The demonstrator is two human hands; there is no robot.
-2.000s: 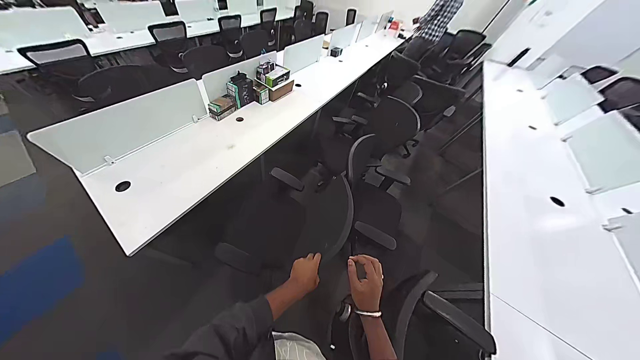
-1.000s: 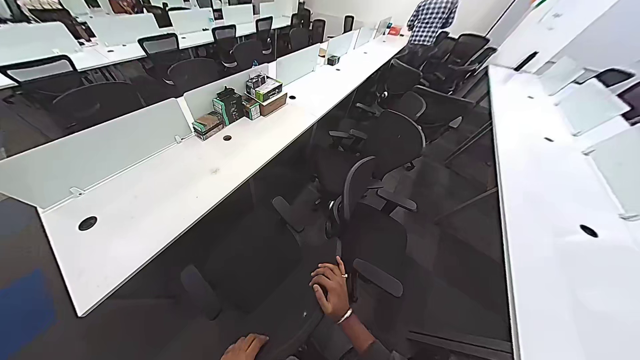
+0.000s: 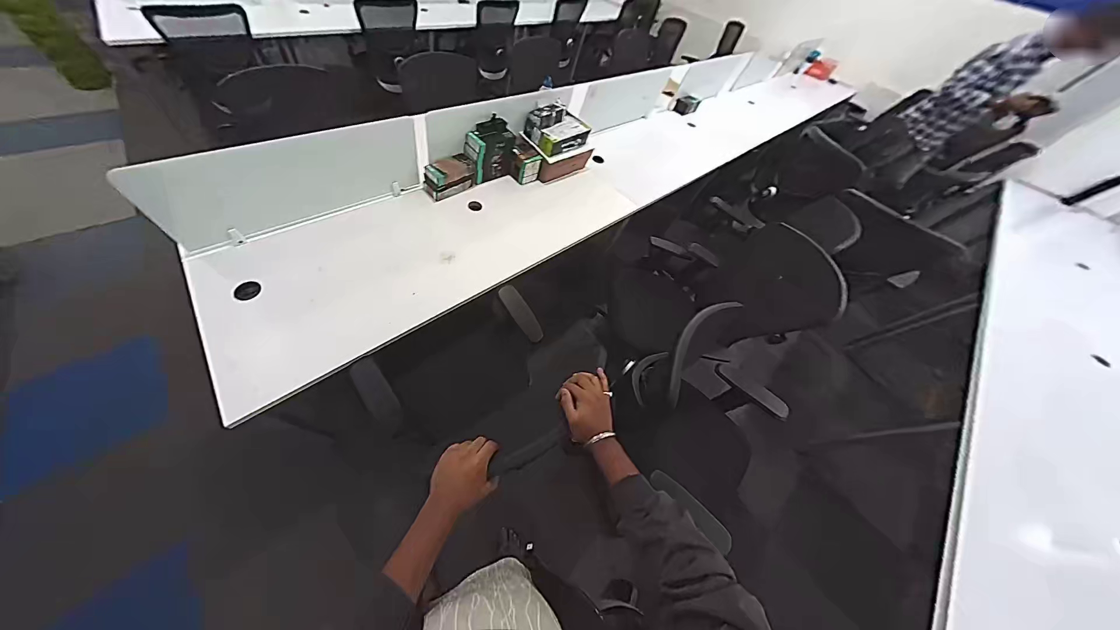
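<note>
A black mesh office chair stands just in front of me, its armrests partly under the edge of the long white desk. My left hand is closed on the left end of the chair's backrest rim. At the other end of the same backrest, my right hand grips the rim; a ring and a light bracelet show on it. The lower part of the chair is dark and hard to make out. Close on the right is another black office chair.
Small boxes are stacked on the desk by the frosted glass divider. More black chairs crowd the aisle. A second white desk runs along the right. A person in a checked shirt is at the far right.
The backrest and my hands have moved toward the left desk. My left hand, low in the view a second ago, now shows on the backrest. The far person has turned or shifted.
</note>
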